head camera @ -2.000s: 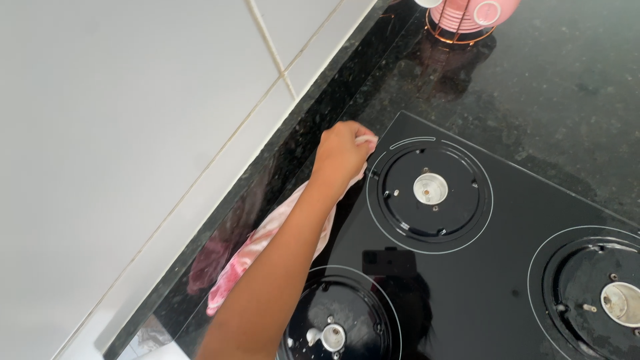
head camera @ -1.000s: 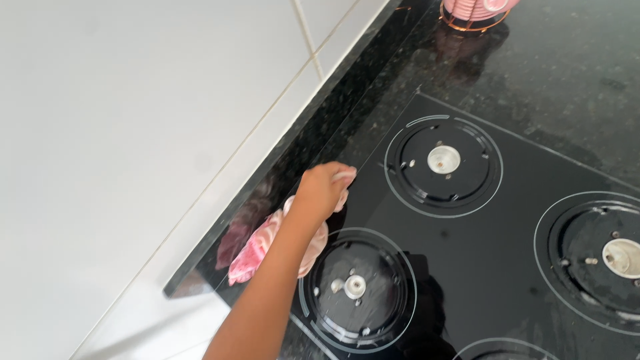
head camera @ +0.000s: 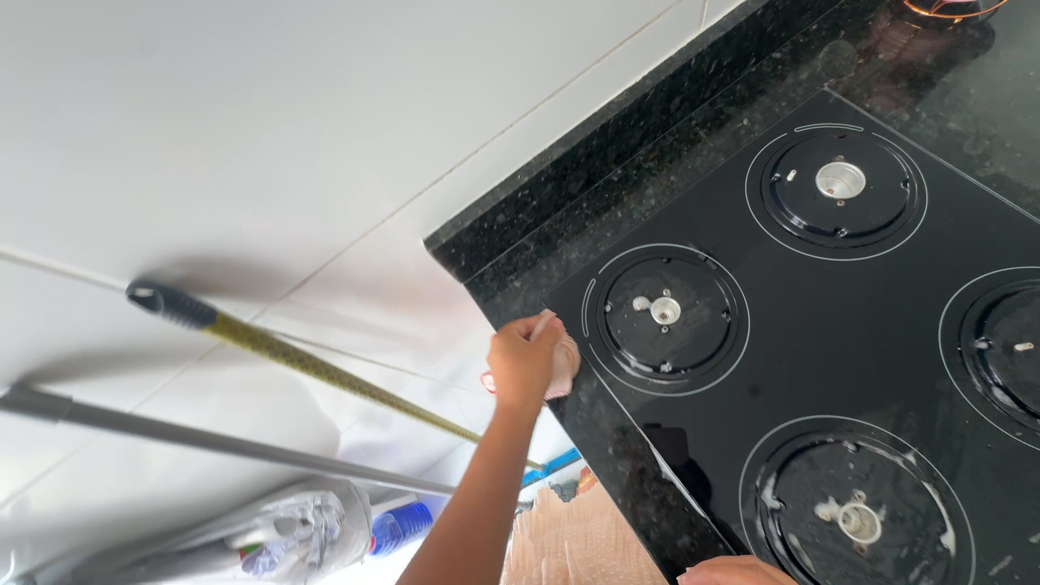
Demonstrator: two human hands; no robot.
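My left hand [head camera: 524,357] grips a pink and white cloth [head camera: 564,363] and presses it at the front left corner of the black glass cooktop [head camera: 821,325], beside a burner recess [head camera: 666,318]. Part of the cloth hangs past the counter edge. At the bottom edge of the view only the top of my right hand [head camera: 735,572] shows, near the cooktop's front edge; its fingers are mostly cut off. The uncovered burner recesses have bare metal cups at their centres. White suds lie in the nearest recess [head camera: 853,504] and along the cooktop's front edge.
A dark granite counter [head camera: 617,479] with a raised backsplash [head camera: 585,179] surrounds the cooktop. Left of it, a yellow patterned handle [head camera: 325,370] and a grey pole [head camera: 244,443] lean by the white tiled wall. Below are a blue bottle [head camera: 402,528] and a clear plastic bag [head camera: 301,528]. A copper wire stand [head camera: 955,10] is at top right.
My left hand has moved with the cloth from the cooktop's back left corner, along its side, to the front left corner. My right hand has come into view at the bottom.
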